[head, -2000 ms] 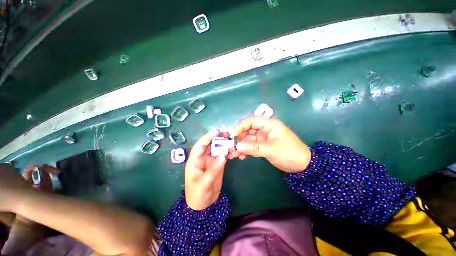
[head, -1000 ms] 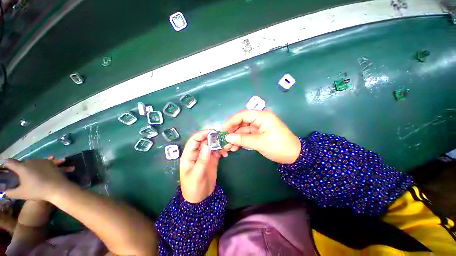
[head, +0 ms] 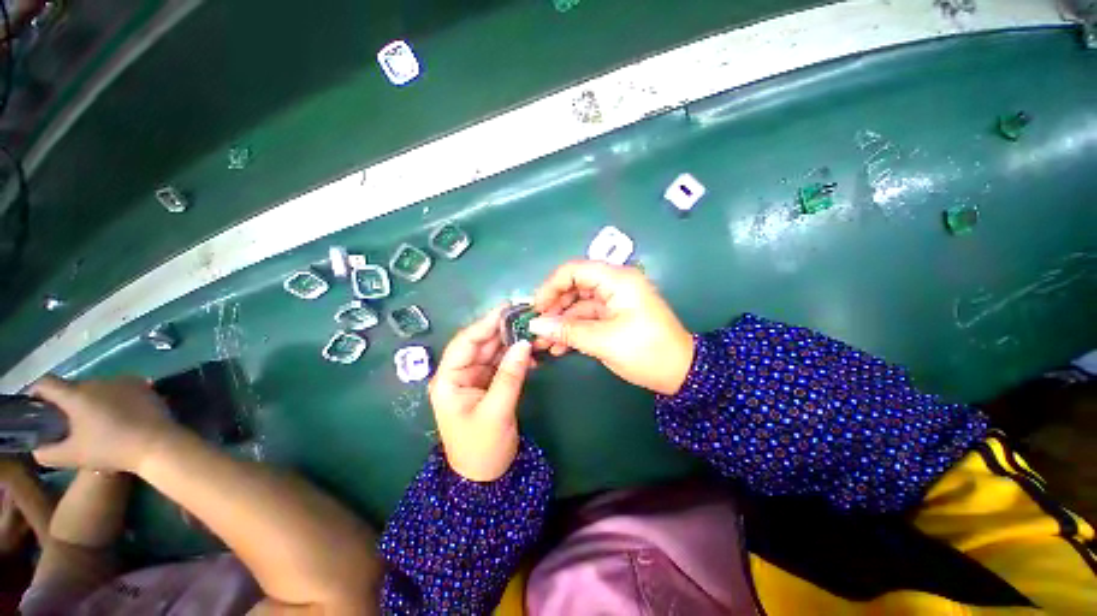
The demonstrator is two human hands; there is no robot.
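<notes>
My left hand holds a small plastic housing between thumb and fingers, near the middle of the view. A green circuit board shows inside the housing's rim. My right hand is closed around the right side of the housing, with thumb and fingertips at the board. The fingers hide part of both, so I cannot tell whether the board is fully seated.
Several open housings lie left of my hands, with a white cover below them. Two white covers and several green boards lie right. A neighbour's hand grips a dark tool beside a black pad. A pale rail borders the belt.
The white face of the held housing has turned out of sight, and the green board now sits within its rim. Belt units have shifted left. The neighbour's hand has taken up the dark tool.
</notes>
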